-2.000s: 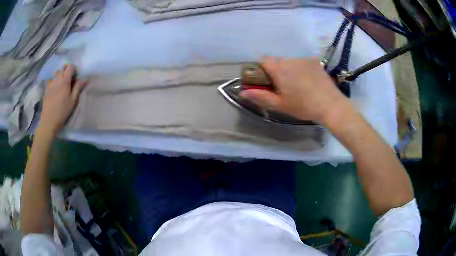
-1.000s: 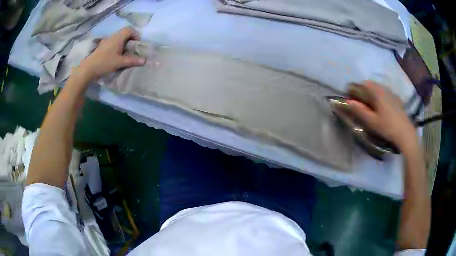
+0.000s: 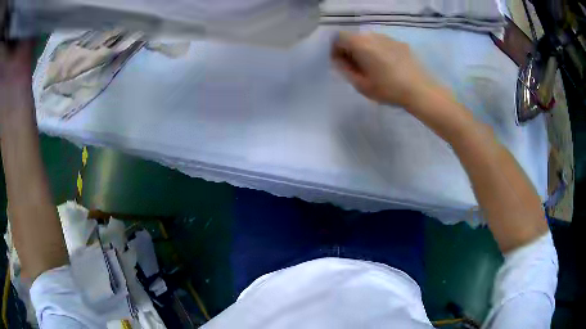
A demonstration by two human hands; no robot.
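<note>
A long beige-grey cloth piece (image 3: 193,19), blurred, is stretched across the top left of the view, above the far side of the table. My left hand (image 3: 17,58) is at the far left, blurred and partly cut off by the edge, at the left end of this piece and gripping it. My right hand (image 3: 369,64) is over the table, just right of the piece's right end, with its fingers curled; whether they are fully closed is hidden. The steam iron (image 3: 530,93) rests at the right end of the table, away from both hands.
A crumpled beige heap (image 3: 87,71) lies at the table's left, with a small cloth scrap (image 3: 170,48) beside it. A flat grey stack (image 3: 417,19) is at the far side. White cut pieces (image 3: 96,263) stand low at left. The table cover (image 3: 270,115) has a ragged front edge.
The cloth piece has left the table's middle and moved to the far left side. My right hand has let go of the iron, now at the right end, and moved left. My left hand moved further left.
</note>
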